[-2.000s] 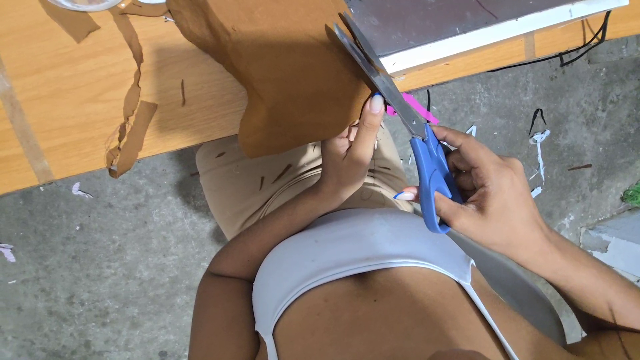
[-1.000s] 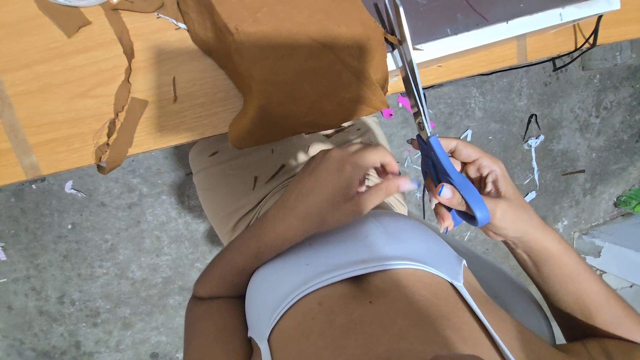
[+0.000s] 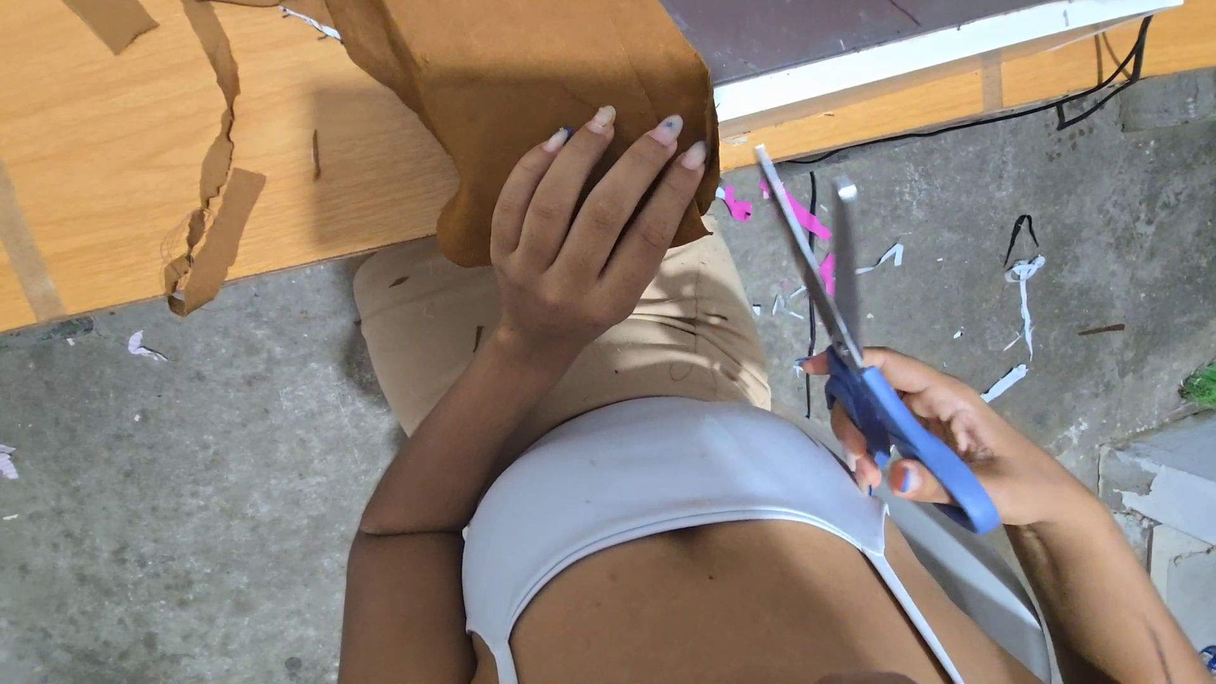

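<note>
A brown sheet of fabric or leather (image 3: 541, 57) lies on the wooden table and hangs over its front edge. My left hand (image 3: 598, 218) rests flat on the sheet near its lower edge, fingers slightly spread and pointing away from me. To the right, off the table edge, my right hand (image 3: 931, 427) holds blue-handled scissors (image 3: 888, 408) by the handles. Their blades are parted and point away from me, with nothing between them. The fingers of the right hand are partly hidden behind the handles.
Brown offcut strips (image 3: 223, 237) lie on the wooden table (image 3: 380, 190) at left. A dark panel with a white edge (image 3: 940, 52) is at upper right. Black cable (image 3: 959, 128) runs along the table edge. Pink and white scraps (image 3: 807, 223) litter the concrete floor (image 3: 190, 475).
My left hand has moved forward from above my lap onto the brown sheet. The scissors have moved back from beside the sheet, and their blades are now farther apart than one second ago.
</note>
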